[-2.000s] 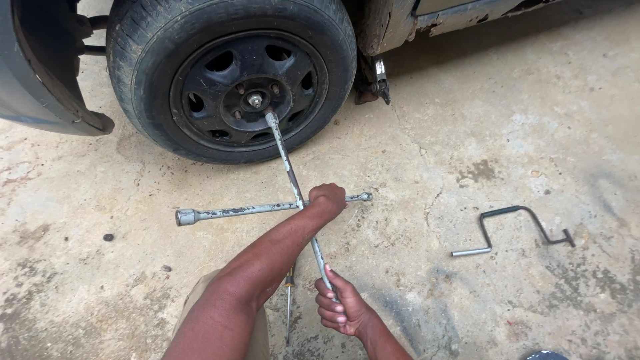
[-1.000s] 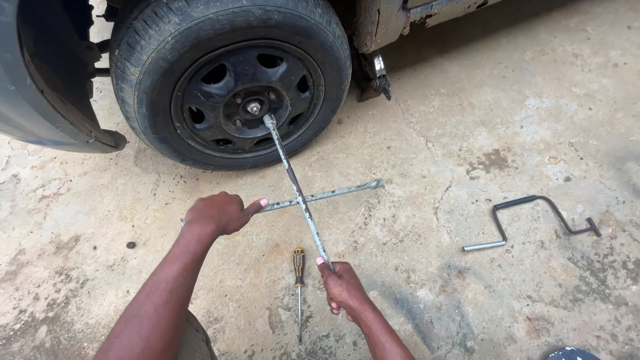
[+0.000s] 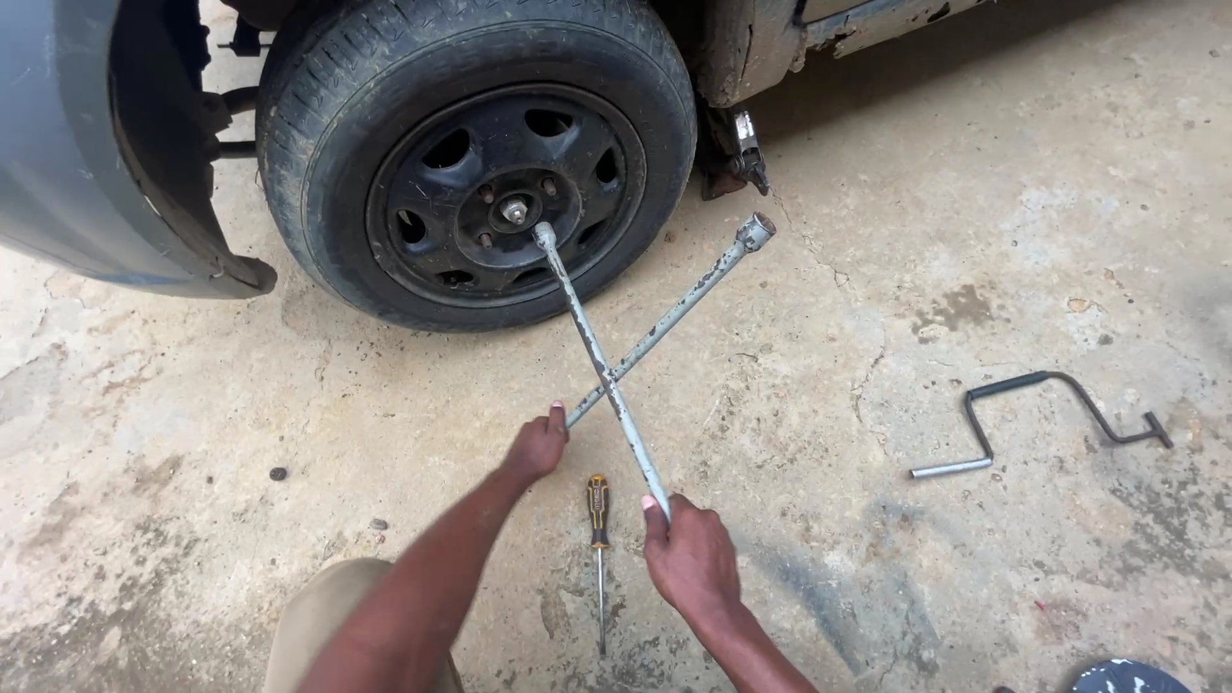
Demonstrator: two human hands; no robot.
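Note:
A worn four-way lug wrench (image 3: pixel 584 315) reaches from the black steel wheel (image 3: pixel 515 192), one socket against the hub area beside the centre nut. My right hand (image 3: pixel 693 553) is closed around the near end of that same bar. At the lower left end of the cross bar (image 3: pixel 685 303) is my left hand (image 3: pixel 537 448), its fingers wrapped on it and thumb pointing up. The cross bar's other socket points to the upper right, off the ground. Threaded studs show around the hub. The tyre (image 3: pixel 322 183) stands upright under the vehicle.
A screwdriver (image 3: pixel 599 515) with a black and yellow handle lies on the concrete between my forearms. To the right lies a crank-shaped metal handle (image 3: pixel 1006 385). The grey bumper (image 3: pixel 77 183) juts in at left. Behind the wheel, a jack-like metal part (image 3: pixel 748 149) shows beneath the rusty sill.
The wrench's cross bar has turned from nearly level to a steep slant. My left hand, earlier across on the bar's right side, is now on its left end. My right hand stays at the near end.

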